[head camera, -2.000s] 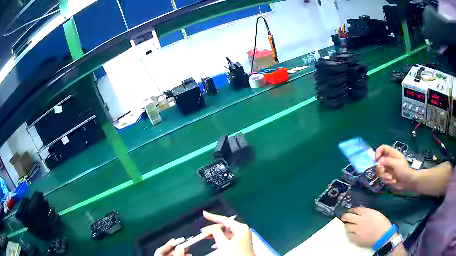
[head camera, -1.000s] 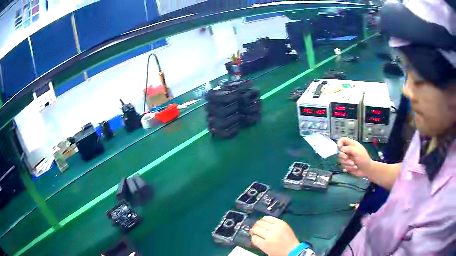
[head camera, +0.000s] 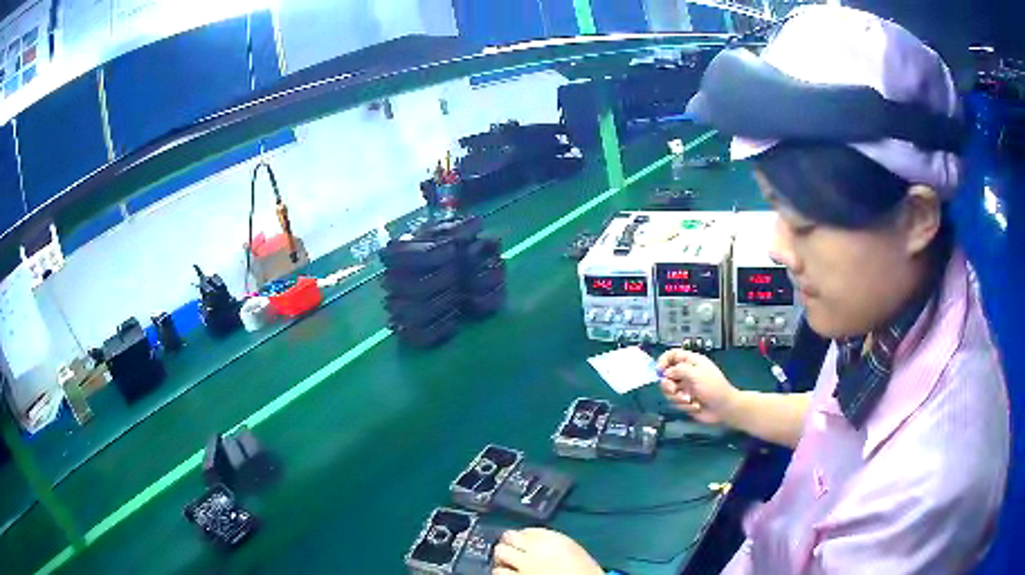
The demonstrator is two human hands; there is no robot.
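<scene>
Neither my left hand nor my right hand is in view. Nearest on the green mat lie three open device housings, each with a ring in one half: one at the bottom edge (head camera: pixel 441 541), one above it (head camera: pixel 487 475) and one farther right (head camera: pixel 583 428). Black leads run right from them. A neighbour's hand (head camera: pixel 546 553) touches the bottom housing. The neighbour's other hand (head camera: pixel 696 385) holds up a whitish card (head camera: pixel 625 368).
A neighbour in a pink smock and cap (head camera: pixel 899 449) fills the right. White power supplies (head camera: pixel 618 298) with red digits stand behind the housings. Stacked black trays (head camera: pixel 433 286) stand at centre. A circuit board (head camera: pixel 218 516) and black blocks (head camera: pixel 234 458) lie at left.
The view has swung right, so my hands and the black tray have left the picture. The neighbour, the housings and all the power supplies now show more fully; the neighbour still holds the card.
</scene>
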